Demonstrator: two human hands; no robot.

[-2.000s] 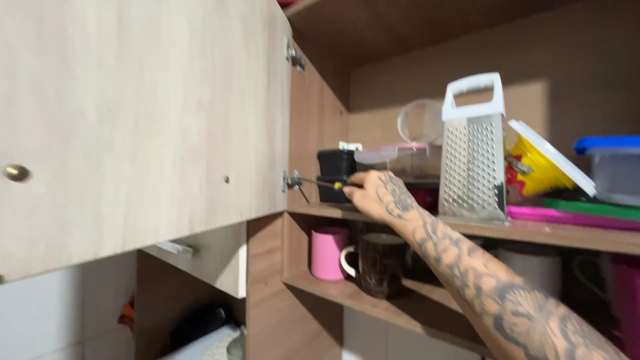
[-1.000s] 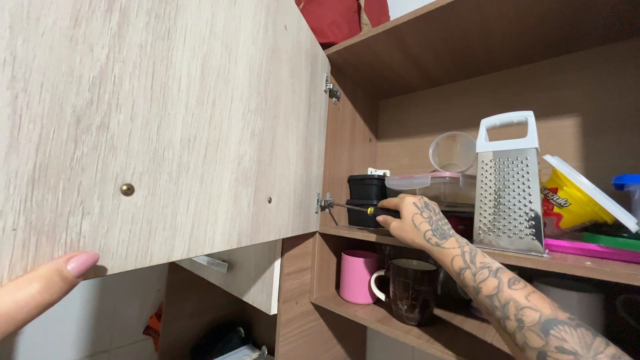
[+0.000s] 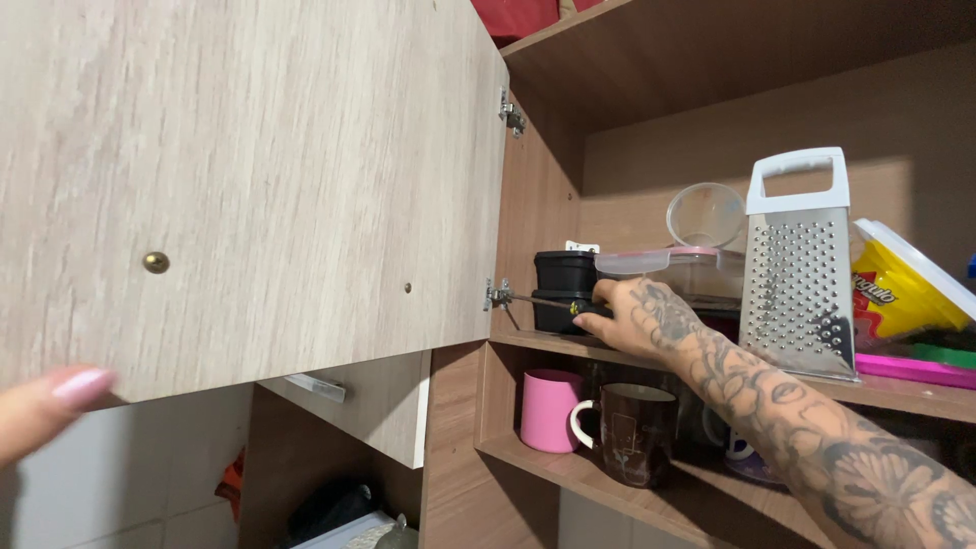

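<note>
My right hand (image 3: 629, 314) is closed around the dark handle of a screwdriver (image 3: 543, 302), whose shaft points left. The tip is at the lower metal hinge (image 3: 498, 294) between the cabinet door (image 3: 305, 175) and the side panel. At the left edge my left hand (image 3: 49, 408) shows only a blurred finger or thumb at the door's lower edge; the rest is out of view, so its grip cannot be told. An upper hinge (image 3: 512, 113) joins the same door.
Black plastic containers (image 3: 563, 271) stand behind the screwdriver. A metal box grater (image 3: 799, 282) and a yellow tub (image 3: 907, 286) are on that shelf. Below are a pink mug (image 3: 550, 412) and a dark brown mug (image 3: 637, 435). Another cabinet door (image 3: 366, 396) hangs below the first.
Two seconds ago my left hand was out of view; it now shows at the door's lower edge. My right hand stays with the screwdriver at the lower hinge. The view has shifted.
</note>
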